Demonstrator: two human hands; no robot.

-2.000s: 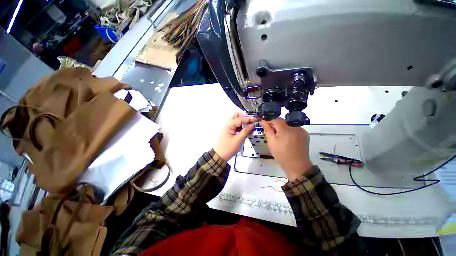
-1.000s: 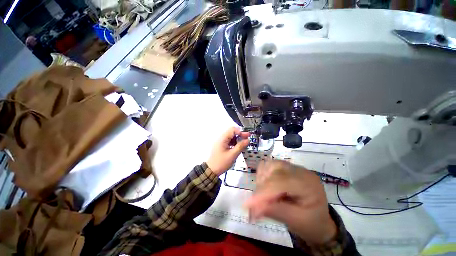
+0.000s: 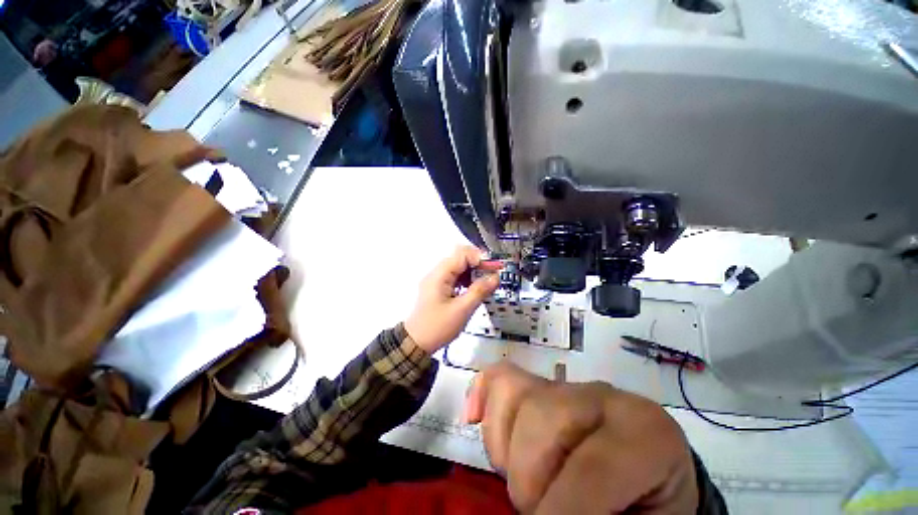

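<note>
The white-grey sewing machine (image 3: 765, 111) with a dark front cover fills the upper right. My left hand (image 3: 450, 302) is beside the needle area, its thumb and index fingertips close to the small round presser foot (image 3: 510, 277). Whether they pinch anything is too small to tell. My right hand (image 3: 589, 448) is large and near the camera at the bottom, fingers curled, in front of the post bed (image 3: 533, 324). No thread shows at its fingers. Black tension knobs (image 3: 616, 298) sit low on the head, right of the needle area.
Red-and-black snips (image 3: 664, 353) lie right of the post, beside a black cable (image 3: 745, 426). Brown bag pieces (image 3: 101, 251) with white sheets (image 3: 191, 312) are piled at left. Cut brown strips (image 3: 357, 45) lie on a board at the back. Papers are at the far right.
My right hand has left the needle area and come down toward the camera, fingers now curled. My left hand stays beside the needle area. The view has shifted, with the machine head larger than one second ago.
</note>
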